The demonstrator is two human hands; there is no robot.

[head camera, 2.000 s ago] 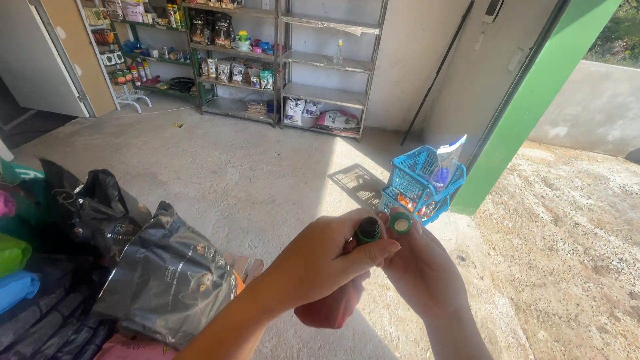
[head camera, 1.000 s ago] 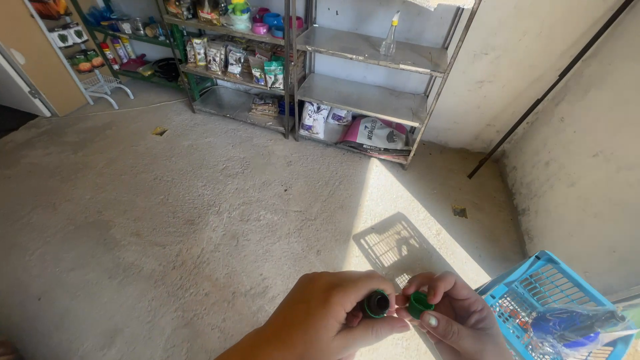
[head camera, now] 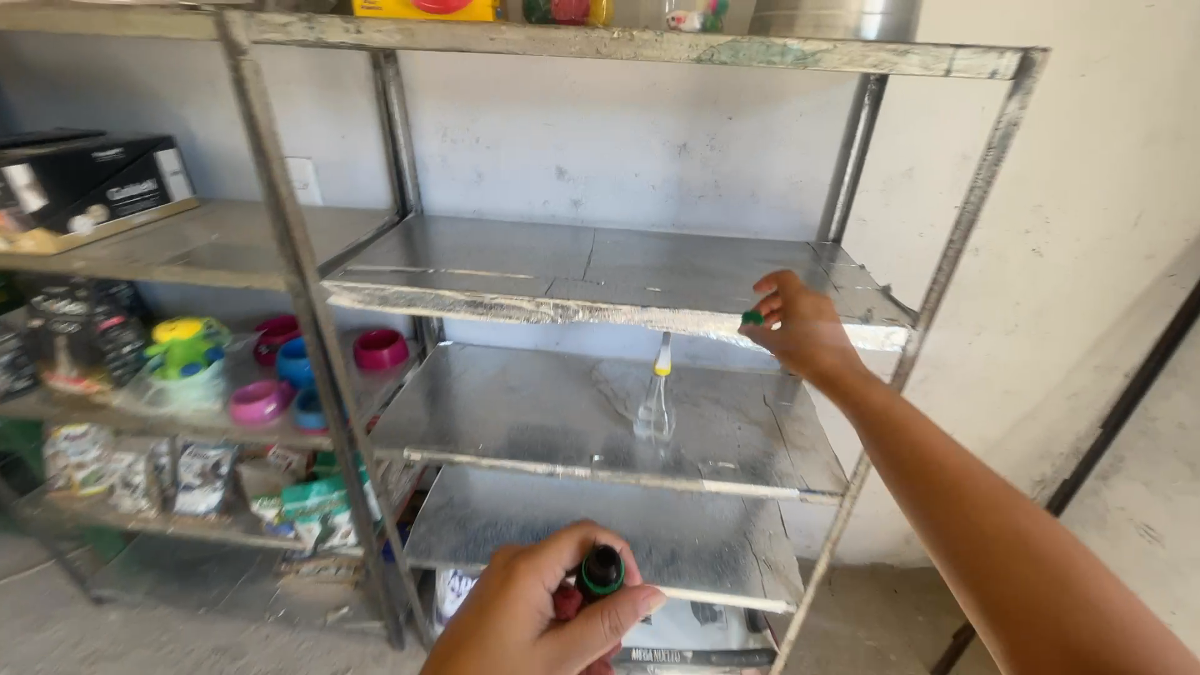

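My left hand [head camera: 562, 600], at the bottom centre, is closed around a small dark bottle [head camera: 602, 570] with a green ring at its neck; its black top points up towards me. Part of something dark red shows between the fingers. My right hand [head camera: 797, 323] is raised in front of the edge of a metal shelf [head camera: 581, 309] and pinches a small green cap [head camera: 752, 319] between thumb and fingers. Lower, on the shelf beneath, stands a clear bottle [head camera: 655, 412] with a yellow collar and a white nozzle.
At left, a second shelf unit holds a black box [head camera: 103, 187], coloured pet bowls [head camera: 261, 400] and small bags [head camera: 202, 478]. A metal post [head camera: 291, 253] stands between the units. A dark pole [head camera: 1125, 403] leans by the wall at right. Bags lie on the bottom shelf.
The view has moved close to the shelves. My hands were together at the bottle and green cap; now they are apart, with the right one raised, holding the cap.
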